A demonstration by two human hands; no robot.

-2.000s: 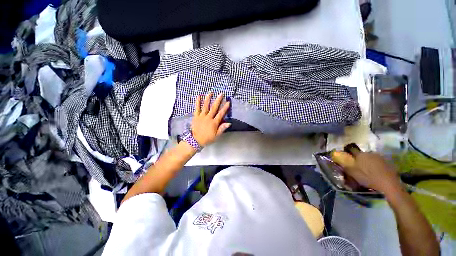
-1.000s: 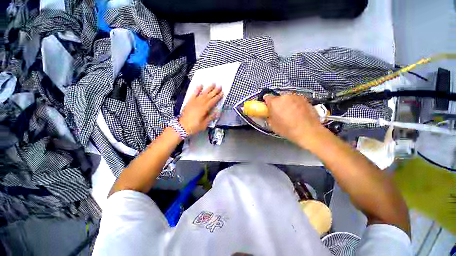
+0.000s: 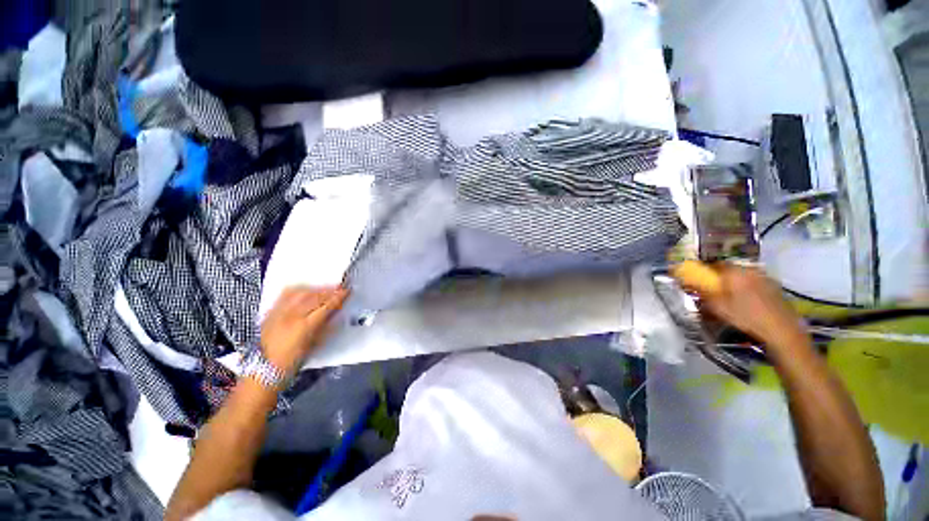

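The checked garment lies across the narrow board, most of which it hides. A stiff white card lies on its left part. My left hand is at the card's lower edge, its fingers together at the corner of the cloth and card; it seems to pinch the edge. A plain pale grey piece lies beside the card, blurred. My right hand grips the yellow handle of the steam iron at the right end of the table, just below the metal iron rest.
A heap of checked, grey and white pieces fills the left side, with a blue strip on it. The black padded board is at the back. A yellow-green sheet lies at right, with the iron's hose trailing above it.
The iron in my right hand has moved from the garment's middle to the right end. My left hand has moved from on top of the card to its lower edge. The view has shifted.
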